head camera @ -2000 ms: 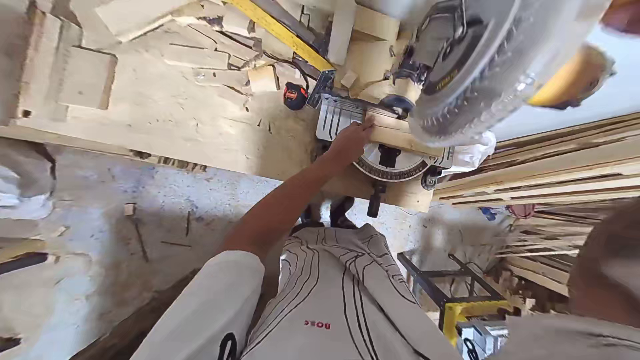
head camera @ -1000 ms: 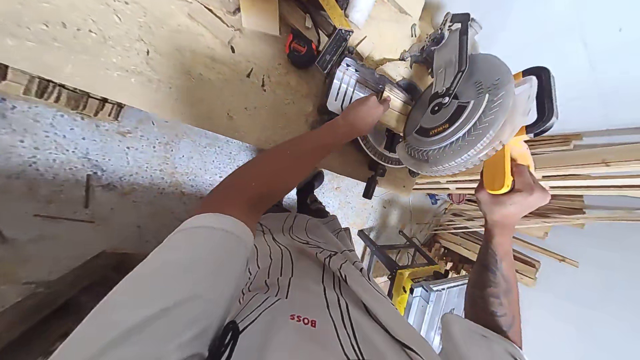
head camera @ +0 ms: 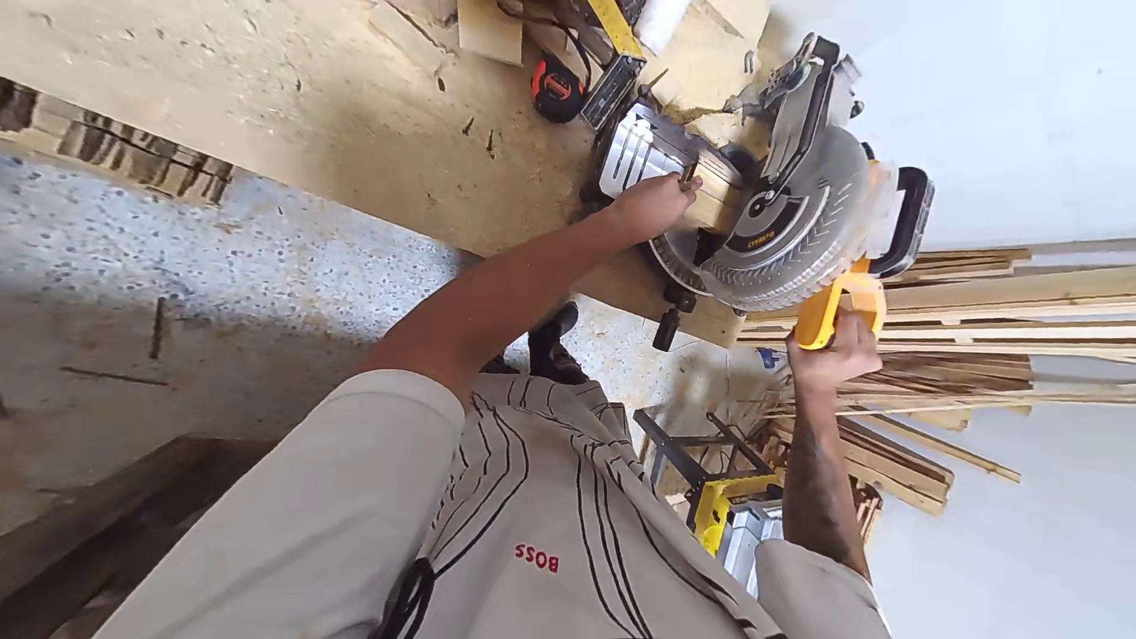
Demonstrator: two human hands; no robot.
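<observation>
A DeWalt miter saw point(head camera: 781, 222) stands at the bench's edge, its round blade and guard just right of a small wooden block point(head camera: 713, 191) on the saw table. My left hand point(head camera: 658, 206) is on the block's left end, with its fingers closed around that end. My right hand point(head camera: 834, 348) grips the saw's yellow handle point(head camera: 839, 306), lower right of the blade. The blade's cutting edge at the block is hidden by the guard.
The wooden workbench point(head camera: 355, 115) bears a tape measure point(head camera: 558, 90), a yellow level point(head camera: 614, 27) and wood offcuts. Long wooden boards point(head camera: 976, 311) lie stacked at the right by the wall. A yellow and black stand point(head camera: 714, 506) is below the saw.
My right hand, away from the saw handle two seconds ago, has come to grip it. My left hand stays at the block. The view has shifted.
</observation>
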